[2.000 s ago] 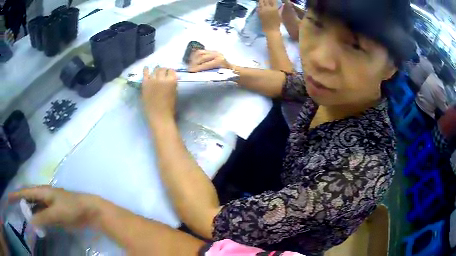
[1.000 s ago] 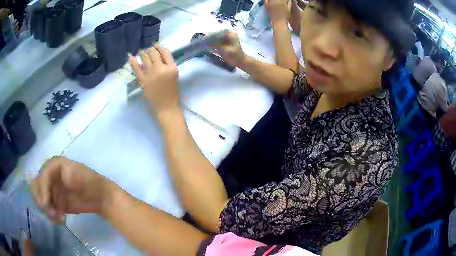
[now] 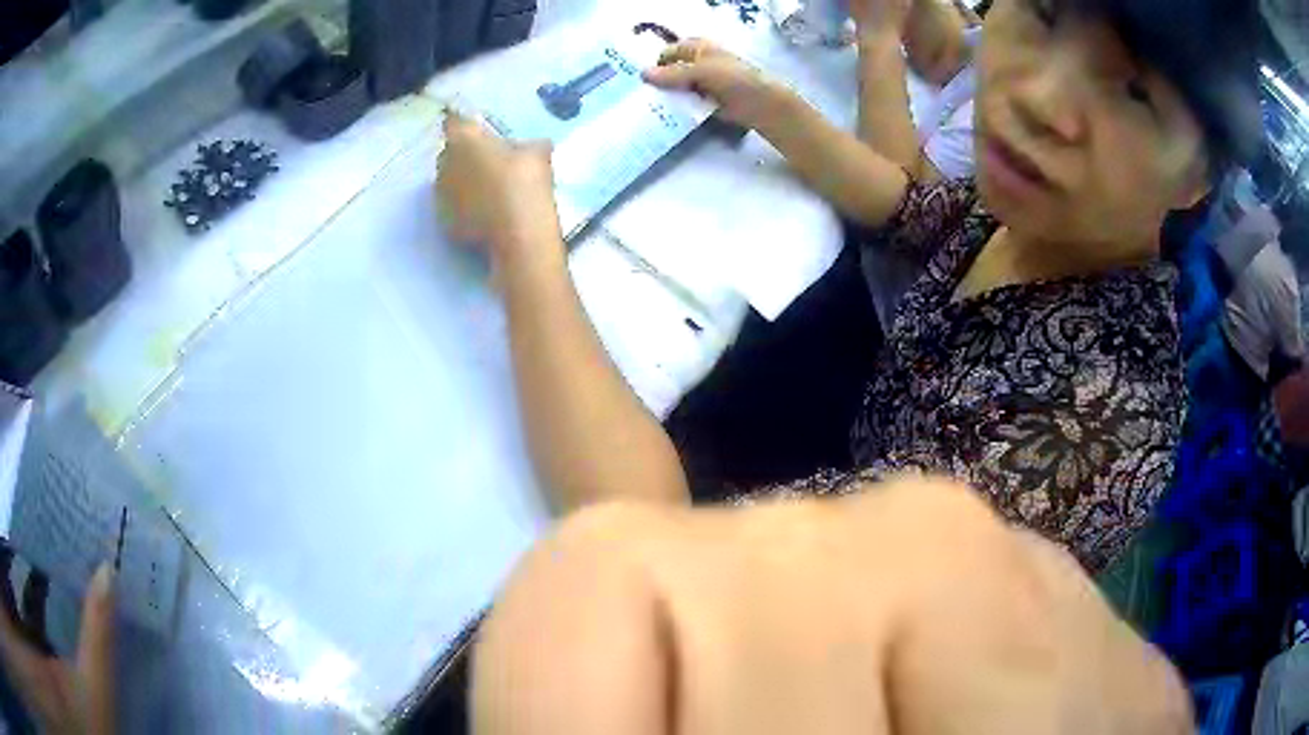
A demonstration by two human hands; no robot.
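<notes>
My right hand (image 3: 818, 618) is very large and blurred at the bottom, close to the camera. Its knuckles show, but its fingertips and anything in it are hidden. My left hand (image 3: 65, 668) is cut off at the lower left corner; a few fingers show against a pale retail box (image 3: 86, 503) with fine text. Whether they grip it is unclear. A flat white sheet or padded covering (image 3: 345, 417) lies on the bench in front of me.
A person in a patterned lace top (image 3: 1019, 402) sits beside me, both hands on a retail box (image 3: 617, 108) with a fan picture. Dark inserts (image 3: 86, 237) stand at the left, near a pile of small black fittings (image 3: 220, 184). Blue stools are at the right.
My right hand has moved from the lower left to close before the camera. The neighbour's box now lies with its fan picture showing. The view has shifted, and the text-covered box shows more clearly.
</notes>
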